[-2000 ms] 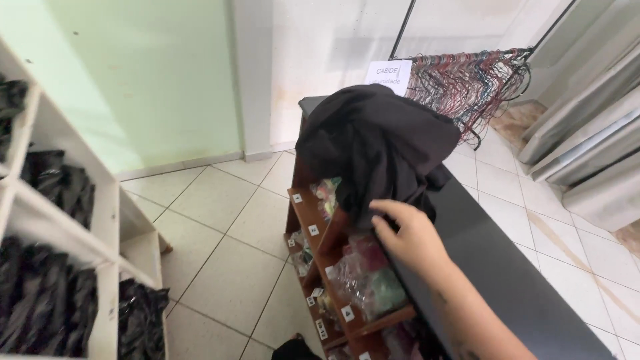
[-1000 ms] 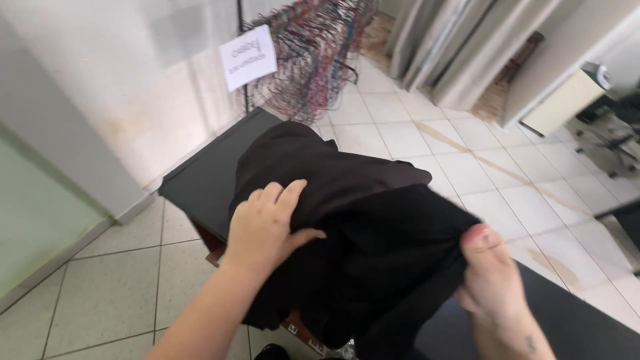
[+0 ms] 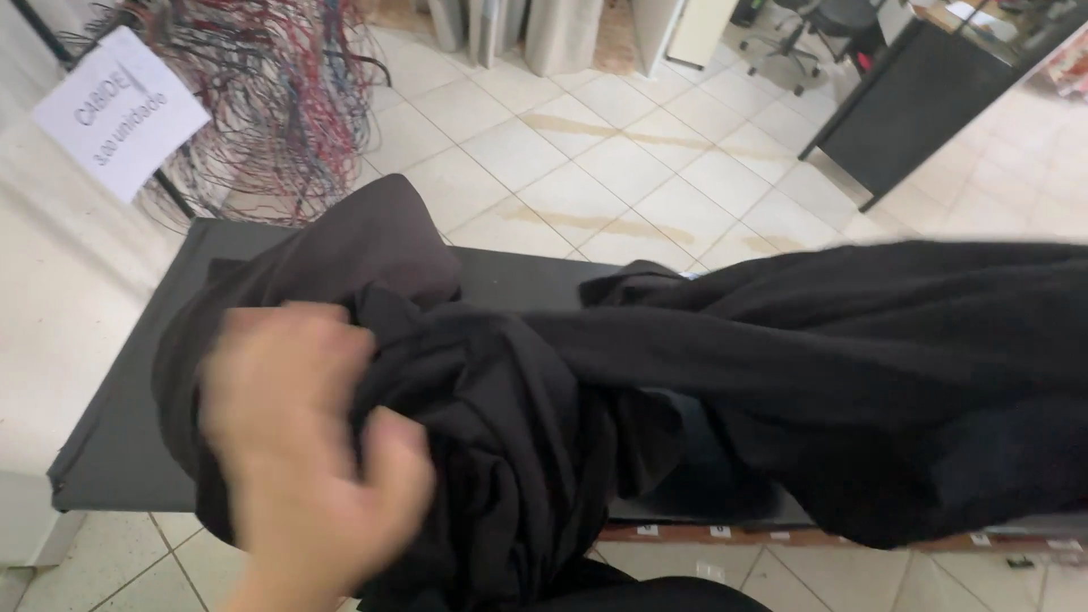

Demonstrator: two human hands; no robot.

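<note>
Black cloth (image 3: 510, 399) lies bunched on the dark top of a shelf unit (image 3: 127, 425), and a long stretch of it (image 3: 892, 365) runs out past the right edge of the view. My left hand (image 3: 314, 425), blurred, is over the left part of the bundle with thumb and fingers apart; whether it pinches any fabric cannot be told. My right hand is out of view.
Many wire hangers (image 3: 289, 93) hang at the upper left beside a paper sign (image 3: 121, 113). Small white tags (image 3: 721, 531) line the unit's near edge. Beyond it are a tiled floor (image 3: 544, 153), a dark desk (image 3: 926, 110) and an office chair (image 3: 799, 34).
The black cloth, bunched between both hands a second ago, now stretches far to the right. My right hand has left the view. The view has turned to the right.
</note>
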